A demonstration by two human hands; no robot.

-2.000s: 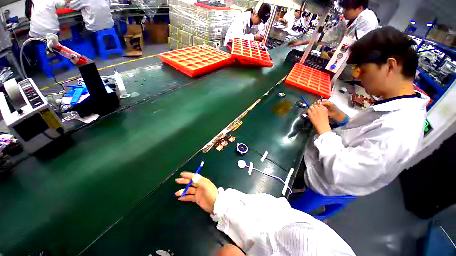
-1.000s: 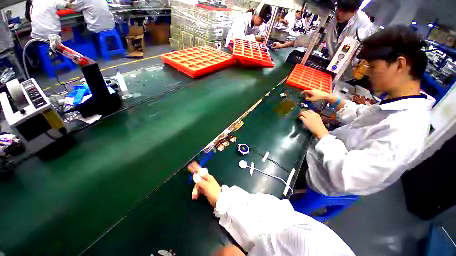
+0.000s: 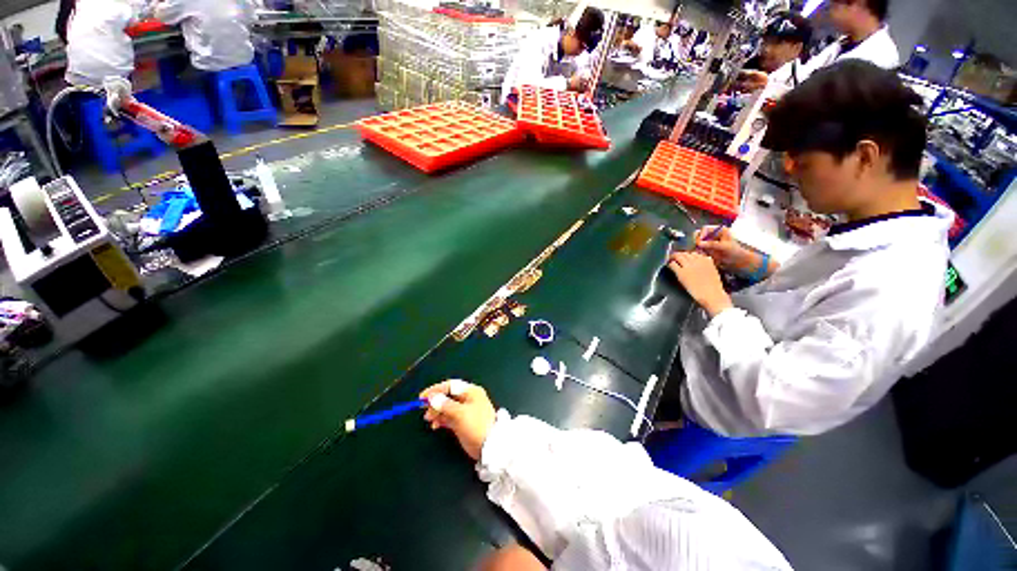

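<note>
My right hand [image 3: 459,413], in a white sleeve with white fingertip covers, holds a slim blue pen-like tool [image 3: 388,415] between its fingertips. The tool lies nearly level, its pale tip pointing left, over the dark green surface [image 3: 335,491]. A blurred skin-coloured patch shows at the bottom edge below my right sleeve; it may be part of my left hand, but its fingers are not visible. Small silvery pieces [image 3: 368,564] are cut off by the bottom edge.
A round ring part [image 3: 541,331] and a white pad [image 3: 541,366] with a taped cable lie beyond my hand. Copper-coloured pieces [image 3: 500,318] line the seam. Orange trays [image 3: 441,136] stand further back. A person [image 3: 831,323] works at right; a tape machine [image 3: 73,245] stands left.
The blue tool has swung from lying across my open fingers to pointing left from my fingertips. My fingers have closed around it. The neighbouring person's hands have moved.
</note>
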